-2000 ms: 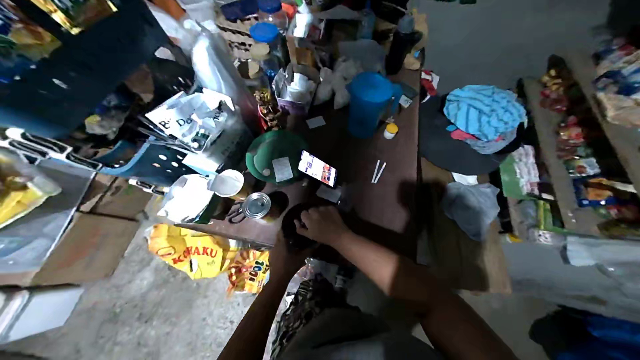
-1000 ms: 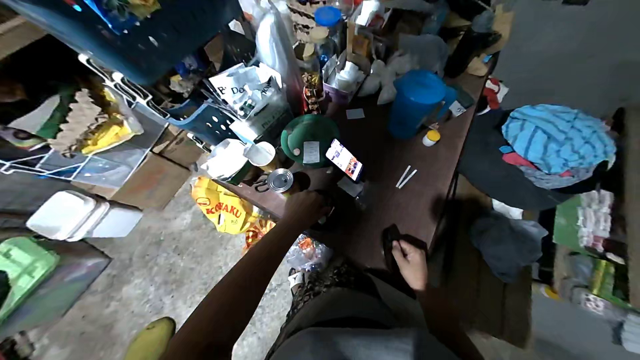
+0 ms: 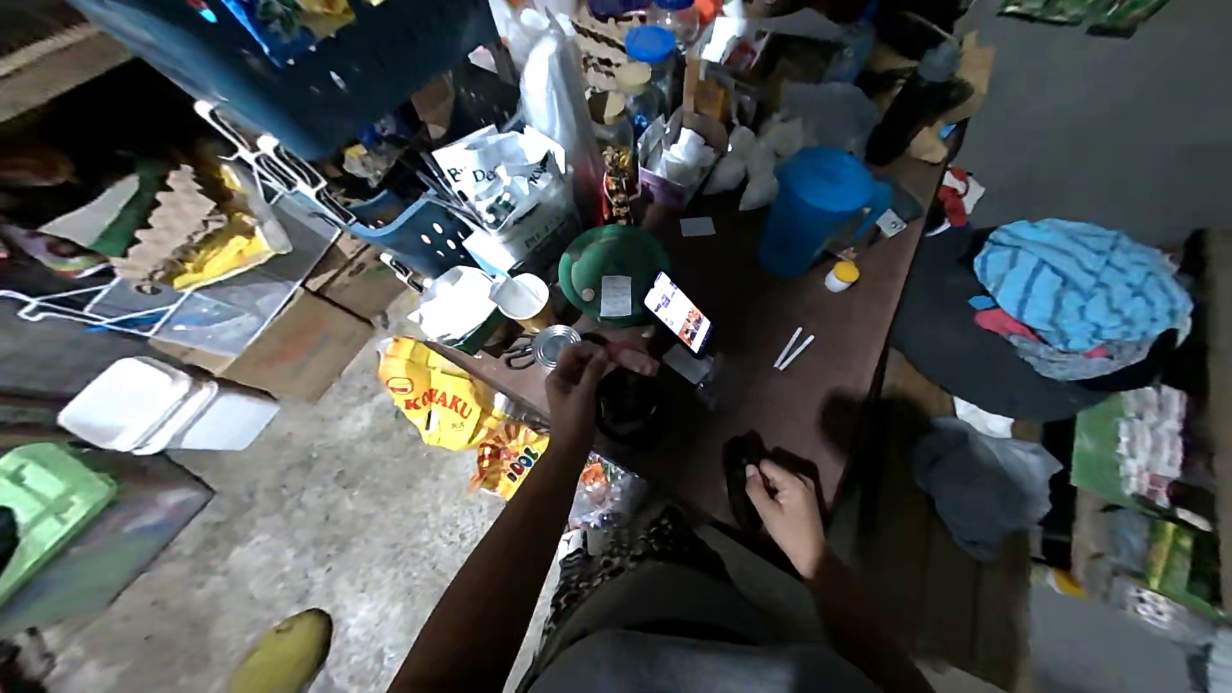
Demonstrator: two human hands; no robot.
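Note:
My left hand point(image 3: 577, 371) is at the table's left front edge, its fingers on a small pinkish-red thing point(image 3: 630, 360), possibly a packet. Just beside it lie a round tin can point(image 3: 555, 345) and dark-handled scissors point(image 3: 521, 358). A dark round object point(image 3: 626, 404) sits right of the left wrist. My right hand point(image 3: 784, 500) rests at the table's front right, its thumb and fingers on a dark, flat item point(image 3: 742, 474) that I cannot identify. A lit smartphone point(image 3: 679, 313) leans against a green round container point(image 3: 613, 276). Two white sticks point(image 3: 794, 348) lie on the brown table point(image 3: 770, 404).
A blue pitcher point(image 3: 816, 212) and a small yellow-capped bottle point(image 3: 841, 276) stand farther back. A white cup point(image 3: 523, 300) is left of the green container. Jars and bags crowd the back. A blue basket point(image 3: 404, 226) and yellow plastic bags point(image 3: 438, 395) flank the left side.
My hands, together at the front edge two seconds ago, are now apart. The right hand has moved right with the dark item; the left has moved toward the can. The view has shifted.

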